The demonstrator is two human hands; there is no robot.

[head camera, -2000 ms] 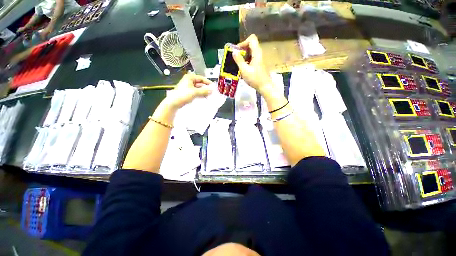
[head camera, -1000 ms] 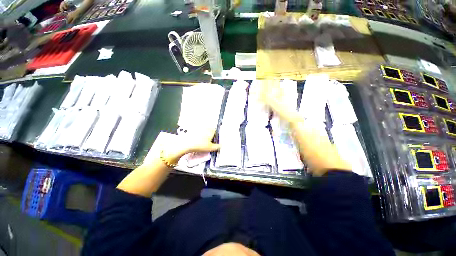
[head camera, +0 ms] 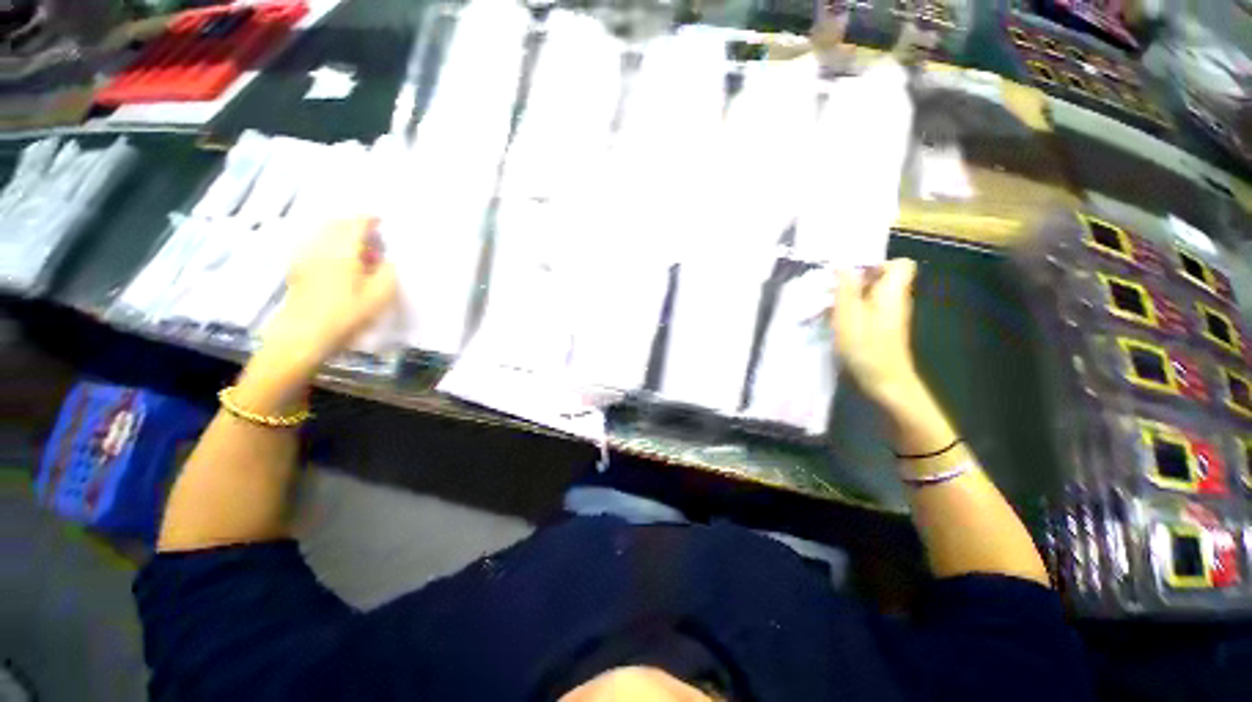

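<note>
The clear tray [head camera: 728, 416] full of white bagged phones [head camera: 707, 322] is lifted, large and blurred, between my hands. My left hand [head camera: 330, 292] is at its left end, fingers bent, and overlaps the bagged phones of the left tray. My right hand [head camera: 876, 327] grips the tray's right edge between thumb and fingers. A flat stack of white empty bags [head camera: 515, 381] lies at the bench's front edge, partly hidden by the lifted tray. Glare hides the details of the sleeves.
A tray of bagged phones [head camera: 206, 263] is at the left, with more white sleeves [head camera: 55, 206] beyond it. Stacked clear trays with bare phones [head camera: 1151, 364] stand at the right. A yellowish board [head camera: 982, 206] lies behind. A red tray [head camera: 206, 55] is far left, a blue stool [head camera: 103, 460] below.
The centre tray has been taken hold of at both ends, raised and moved left over the bag stack. My hands have moved apart. The phone seen earlier in my right hand is no longer there.
</note>
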